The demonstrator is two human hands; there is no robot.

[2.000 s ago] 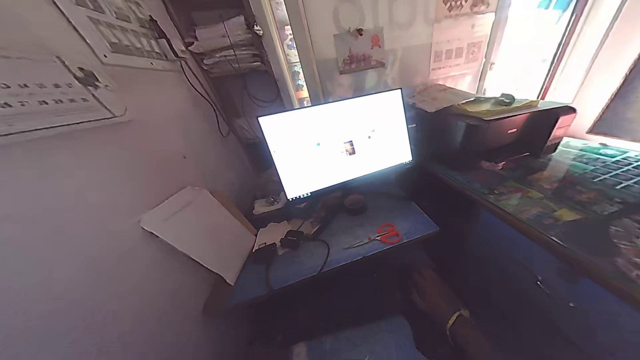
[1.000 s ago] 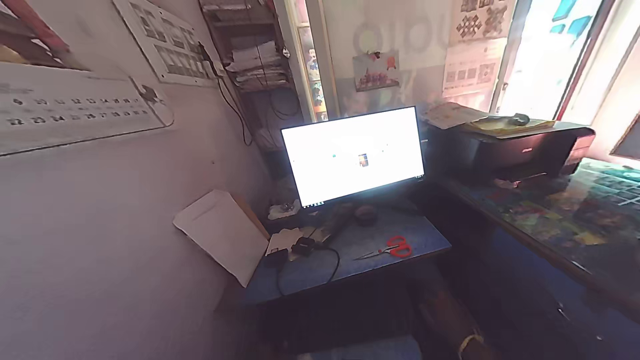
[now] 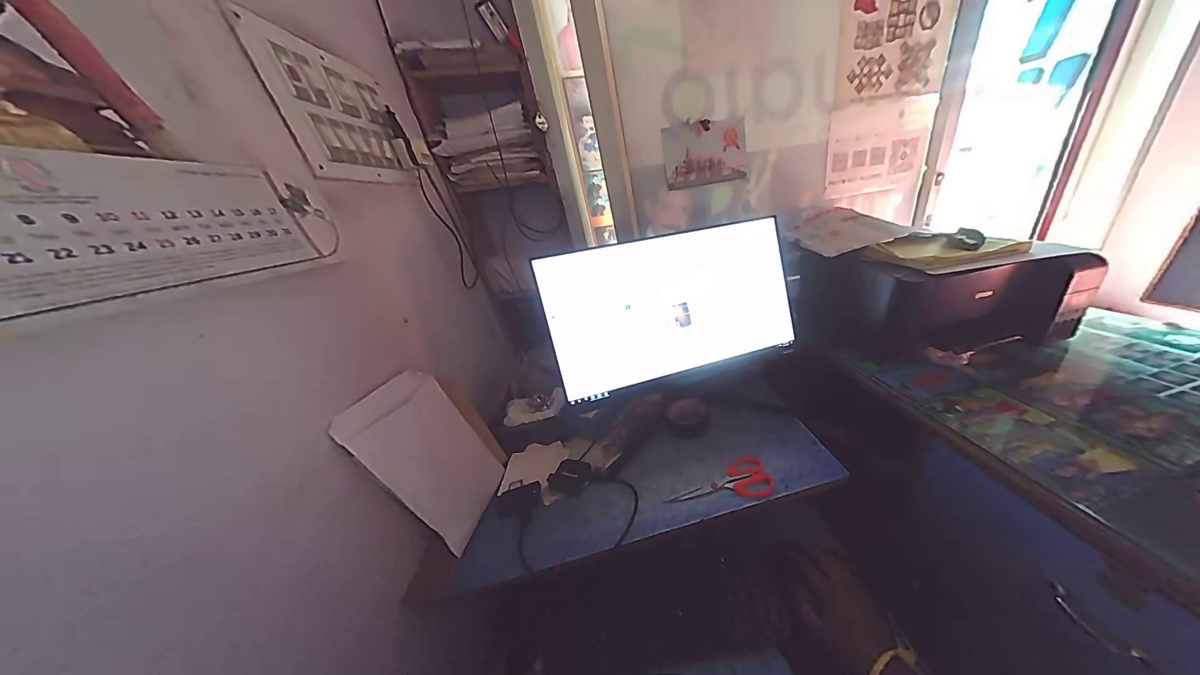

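Note:
My right hand (image 3: 825, 595), with a yellow band at the wrist, is low in the view, below the front edge of the blue desk (image 3: 656, 469). It lies in deep shadow over a dark surface, and whether it holds or touches anything cannot be told. My left hand is not in view. On the desk above the hand lie scissors with red handles (image 3: 750, 478), their blades pointing left. Left of them are black cables and a dark adapter (image 3: 568, 476). A lit monitor (image 3: 666, 309) stands behind, with a small dark round object (image 3: 687, 415) before it.
A white envelope or folder (image 3: 422, 450) leans on the left wall. A black printer (image 3: 975, 295) with papers on top stands at the right beside a glass-topped counter (image 3: 1059, 412). Shelves with stacked papers (image 3: 487, 141) are behind; a calendar (image 3: 141, 225) hangs on the left wall.
The view has shifted to the left, so more of the wall calendar shows. No object on the desk has plainly moved.

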